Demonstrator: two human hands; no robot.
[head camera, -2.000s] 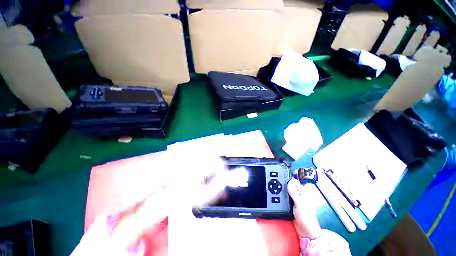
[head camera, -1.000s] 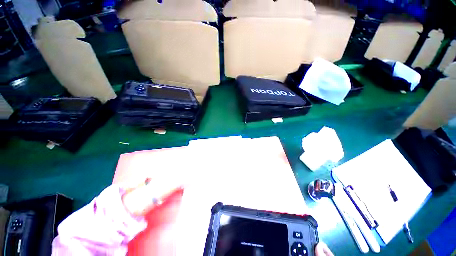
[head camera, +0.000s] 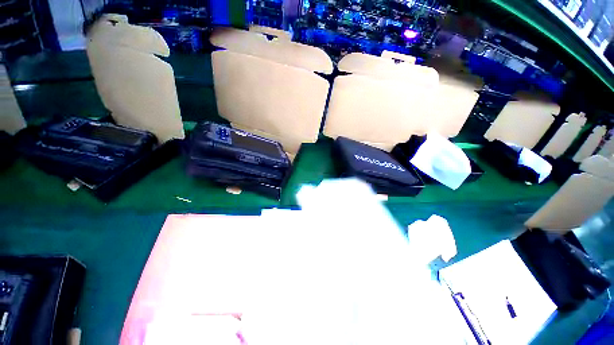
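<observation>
The red-pink mat (head camera: 151, 283) lies at the lower middle, mostly washed out by bright white sheets (head camera: 269, 269) on it. A blurred, overexposed white shape (head camera: 340, 199) reaches past the mat's far edge; I cannot tell whether it is a hand, a sleeve or a sheet. Faint pink edges at the bottom, left of centre, may be a sleeve. I cannot make out either hand clearly. The handheld tablet worked on before is not visible. A crumpled white cloth (head camera: 432, 239) lies right of the mat.
Open boxes with tall brown lids line the green bench (head camera: 114, 229). Two hold tablets (head camera: 246, 151), one a TOPDON case (head camera: 377, 165), one a white sheet (head camera: 441, 162). Another box (head camera: 40, 290) is lower left. Paper (head camera: 501, 290), a clip edge and a pen lie right, beside a black box (head camera: 562, 269).
The view has tilted up and turned. The tablet and the hand at its right side have left the picture. The left hand is no longer distinct. The white shape now reaches past the mat's far edge.
</observation>
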